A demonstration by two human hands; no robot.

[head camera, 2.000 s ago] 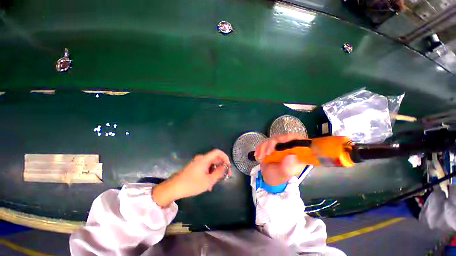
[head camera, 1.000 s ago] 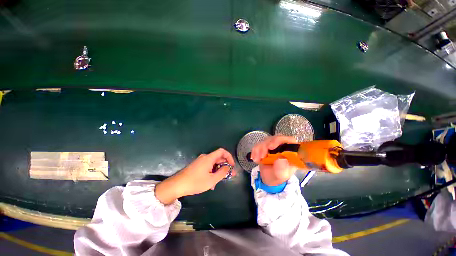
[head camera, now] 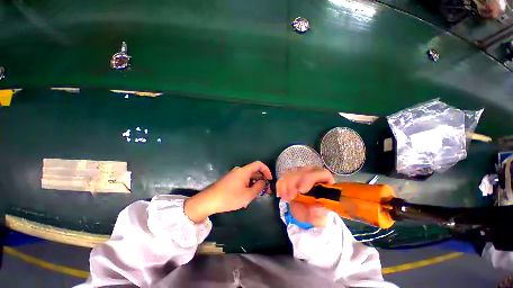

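My left hand (head camera: 233,190) holds a small round metallic unit (head camera: 262,185) in its fingertips; the fingers hide most of it. My right hand (head camera: 306,194) is shut on the orange electric screwdriver (head camera: 360,202), which lies nearly level, its dark nose pointing left at the unit. Whether the tip touches the unit cannot be told. A blue band (head camera: 293,216) is at my right wrist. Two round dishes stand behind my right hand: a grey speckled one (head camera: 295,156), partly covered by the hand, and a browner one (head camera: 343,151).
Shiny units (head camera: 301,25) sit spaced on the green belt (head camera: 225,62) beyond the bench. A beige taped strip (head camera: 84,175) and small white parts (head camera: 140,136) lie at left. A clear plastic bag (head camera: 430,138) lies right of the dishes. A dark hose runs off right.
The screwdriver nose and my right hand have moved from over the grey dish to the left hand's unit. The screwdriver now tilts down to the right. Belt units have shifted right in view.
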